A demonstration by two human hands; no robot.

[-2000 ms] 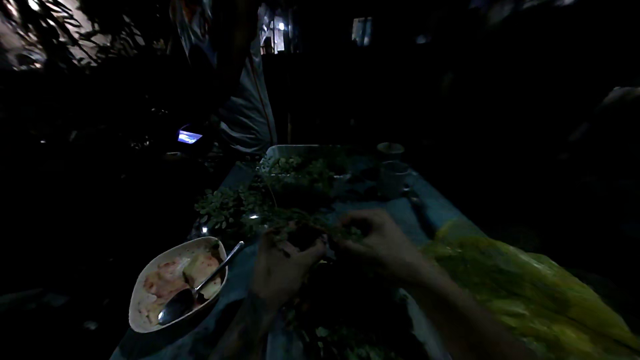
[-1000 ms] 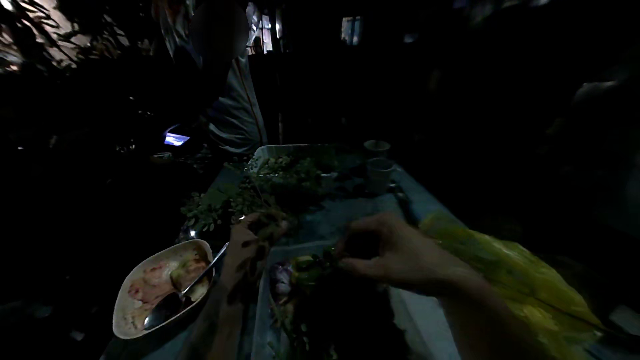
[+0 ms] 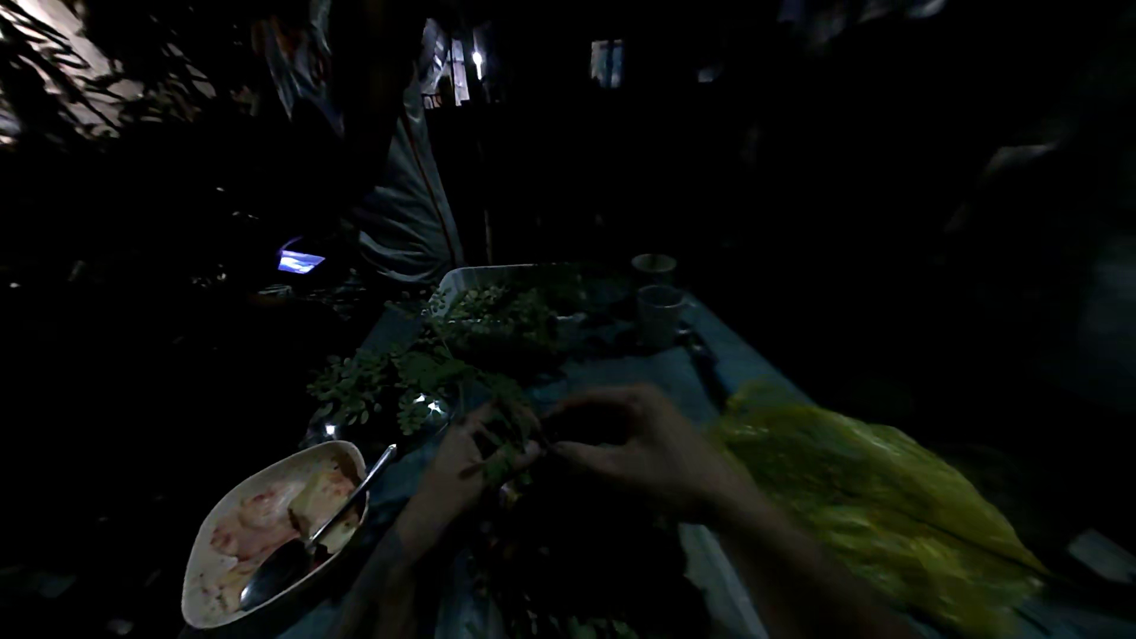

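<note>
My left hand [image 3: 470,457] is shut on a leafy green sprig [image 3: 510,422] near the middle of the table. Close to its right, my right hand [image 3: 635,444] has thumb and forefinger drawn together at the sprig; the dark hides whether they pinch a stem. Under both hands lies a dark container, its contents mostly in shadow, with some leaves [image 3: 603,628] at the bottom. More leafy branches [image 3: 364,386] spread to the left of my hands, reaching toward a pale tray [image 3: 457,282] that holds greens.
At the lower left sits a pale bowl [image 3: 200,568] with food remains and a metal spoon [image 3: 351,497]. A yellow plastic bag [image 3: 870,506] lies at the right. Two cups [image 3: 660,315] [image 3: 654,264] stand at the far right of the table [image 3: 754,355]. A lit screen [image 3: 300,262] glows beyond.
A second ago my hands were farther apart, with the right over the container; now they are close together at the sprig.
</note>
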